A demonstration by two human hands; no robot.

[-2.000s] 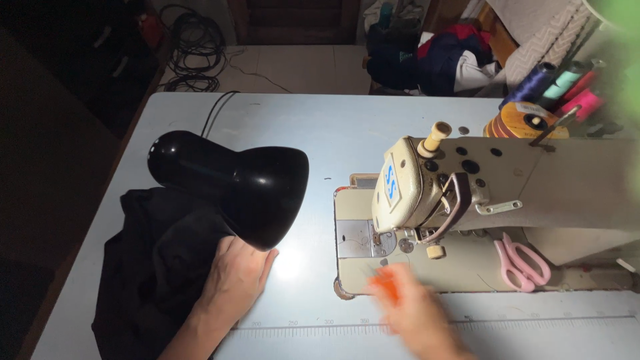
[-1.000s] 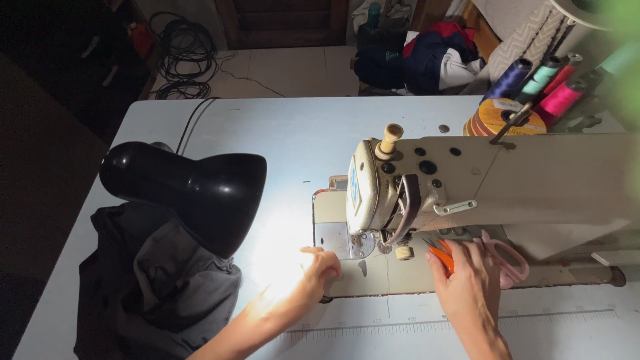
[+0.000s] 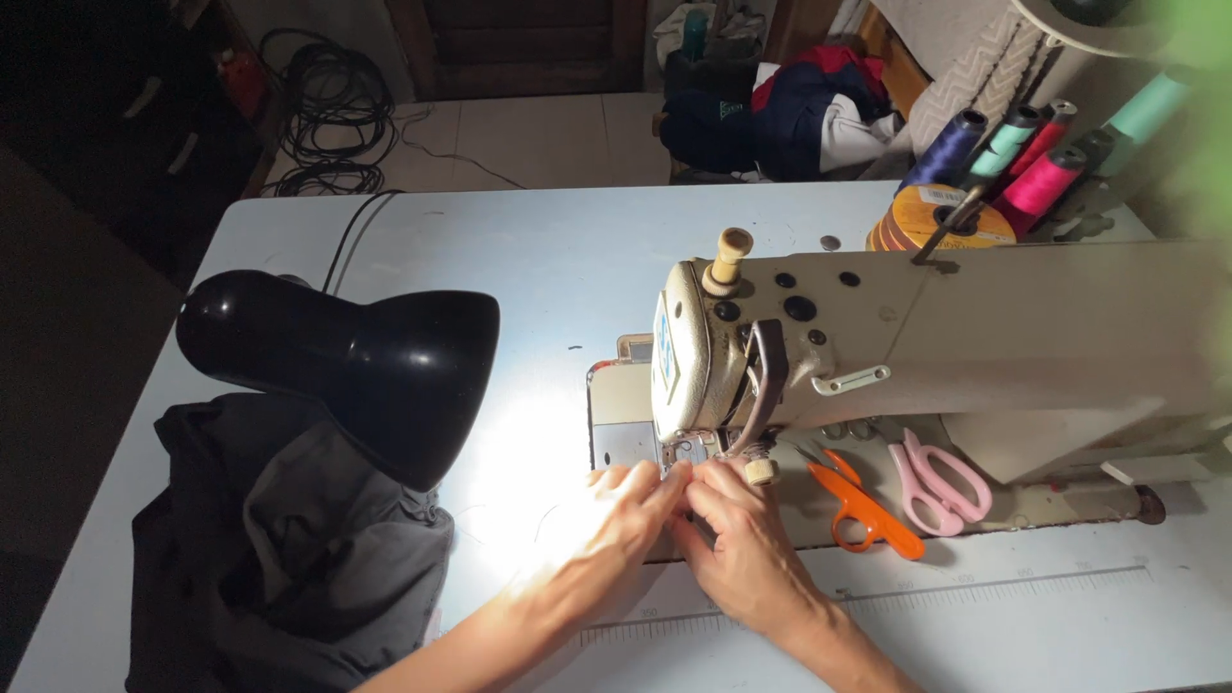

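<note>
Both hands meet at the needle area of a cream sewing machine (image 3: 1001,337), fingertips close together just in front of the presser foot. My left hand (image 3: 611,515) lies over the metal bed plate, brightly lit, its fingers bent. Beside it, my right hand (image 3: 741,539) has its thumb and fingers pinched near the left fingertips. Whether a thread or anything else is between the fingers cannot be seen. Orange thread snips (image 3: 871,515) lie on the machine bed right of my right hand, next to pink-handled scissors (image 3: 938,486).
A black lamp (image 3: 356,356) stands at the left above crumpled dark fabric (image 3: 289,549). Thread cones (image 3: 1039,183) and a yellow spool (image 3: 938,219) stand behind the machine. A printed ruler (image 3: 991,587) runs along the table's front. Coiled cable (image 3: 332,111) and clothes (image 3: 799,115) lie beyond the table.
The orange snips, in my right hand before, now lie on the machine bed. My left hand has left the dark fabric, and both hands have come together at the needle area.
</note>
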